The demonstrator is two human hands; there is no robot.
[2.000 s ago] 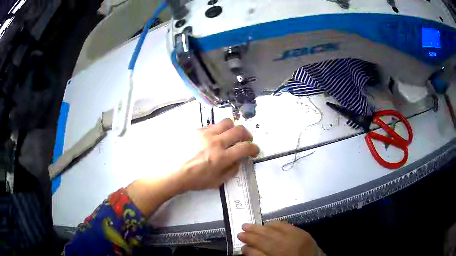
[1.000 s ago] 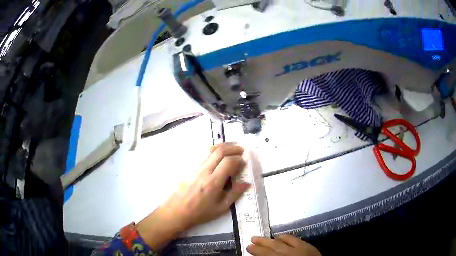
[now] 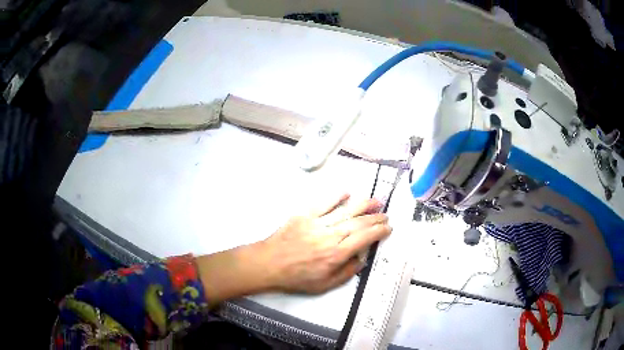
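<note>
A pale strip with a dark left edge (image 3: 383, 290) runs from the front edge of the table up towards the needle area of the sewing machine (image 3: 472, 164). My left hand (image 3: 328, 243) lies palm down with spread fingers, its fingertips on the upper part of the strip, left of the presser foot. I cannot tell if the fingers grip it. My right hand is not in view. Joined khaki-beige strips (image 3: 267, 121) trail left from behind the needle area across the table.
A lamp with a white paddle end (image 3: 332, 133) and blue arm reaches over the trailing strips. A striped cloth (image 3: 534, 246) lies under the machine arm, with red-handled scissors (image 3: 540, 321) below it. Loose thread (image 3: 472, 284) lies on the bed. A ruler (image 3: 274, 328) lines the front edge.
The view has swung left, so the machine and scissors sit farther right. My left hand has flattened and its fingers have spread. My right hand has gone out of view.
</note>
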